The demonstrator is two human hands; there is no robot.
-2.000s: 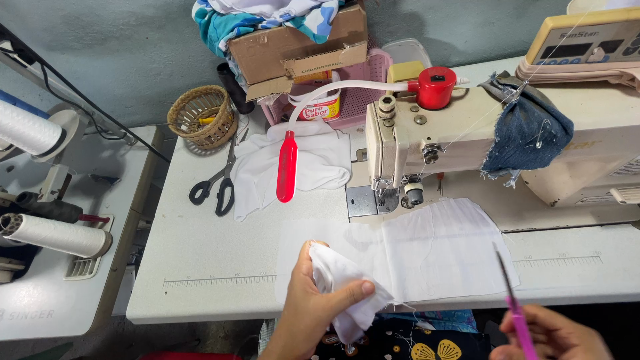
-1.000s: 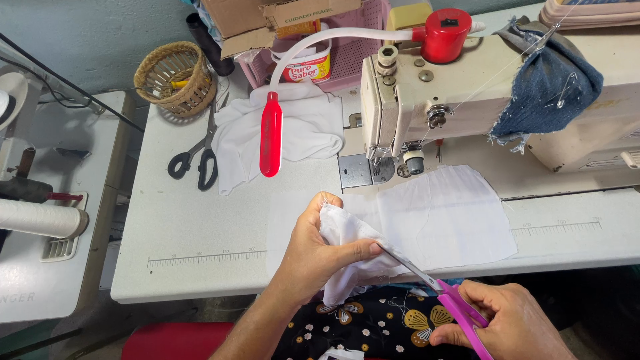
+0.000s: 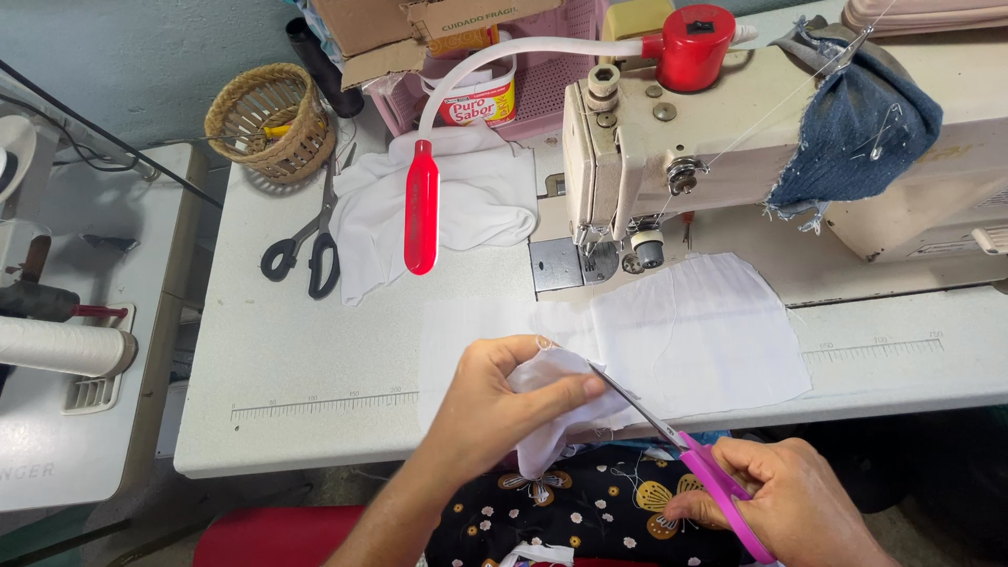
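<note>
Near the table's front edge, my left hand [image 3: 512, 394] pinches a bunched part of a thin white cloth [image 3: 697, 339]. The rest of that cloth lies flat below the needle area of a sewing machine [image 3: 606, 150]. My right hand [image 3: 780, 488] holds scissors with pink handles [image 3: 720, 488], whose blades point up and left and meet the cloth's edge beside my left thumb. Whether the blades are fully closed cannot be told. Another white cloth [image 3: 465, 197] lies crumpled behind, under a red lamp head [image 3: 422, 209] on a white flexible neck.
Black-handled scissors [image 3: 303, 248] lie left of the crumpled cloth. A wicker basket [image 3: 272, 126], a cardboard box [image 3: 378, 39] and a pink plastic basket [image 3: 551, 94] stand at the back. Denim with a safety pin [image 3: 858, 126] drapes the machine. A second machine table with thread cones [image 3: 63, 346] is at left.
My right hand has brought the pink-handled scissors from the right to the cloth at my left hand. My left hand has kept its hold on the cloth. The view has moved closer.
</note>
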